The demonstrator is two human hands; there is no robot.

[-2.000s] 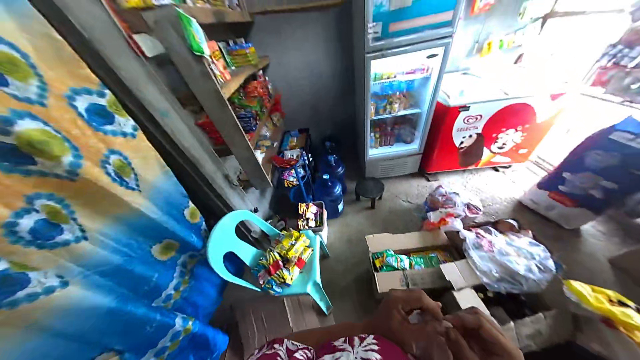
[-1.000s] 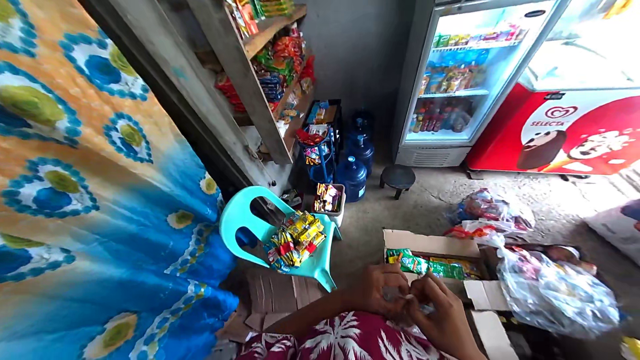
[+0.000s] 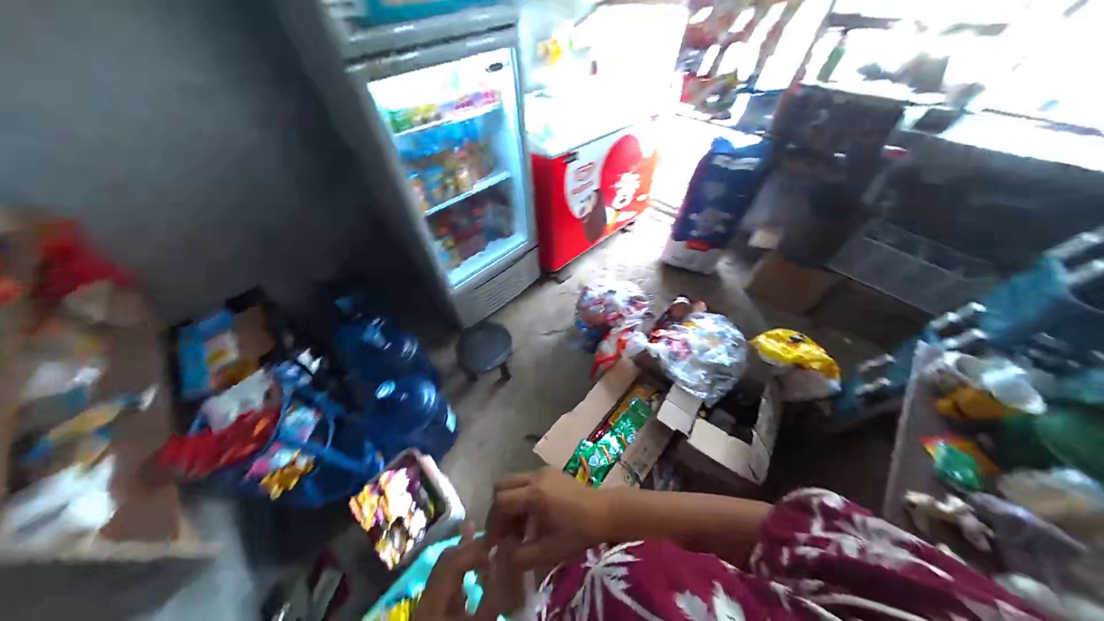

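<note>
My right hand (image 3: 552, 511) reaches in from the right, its fingers bent close against my left hand (image 3: 470, 573) at the bottom centre. The picture is blurred, and whether anything small lies between the fingers cannot be told. Just below and beside them shows part of a turquoise plastic chair (image 3: 418, 580) with yellow packets on it. A small container of colourful packets (image 3: 405, 509) stands left of the hands. Behind my right hand is an open cardboard box (image 3: 573, 427) holding green packets (image 3: 614, 440).
Blue water jugs (image 3: 410, 405) and a dark stool (image 3: 485, 348) stand before a glass-door refrigerator (image 3: 457, 164). A red chest freezer (image 3: 595, 194) adjoins it. Clear plastic bags (image 3: 703, 354) and a yellow bag (image 3: 795, 354) lie around the boxes. Blurred shelves (image 3: 103, 552) are at left.
The view has swung strongly to the right, and the curtain is out of view. My hands, earlier in front of the cardboard box, are now over the chair's edge, still close together.
</note>
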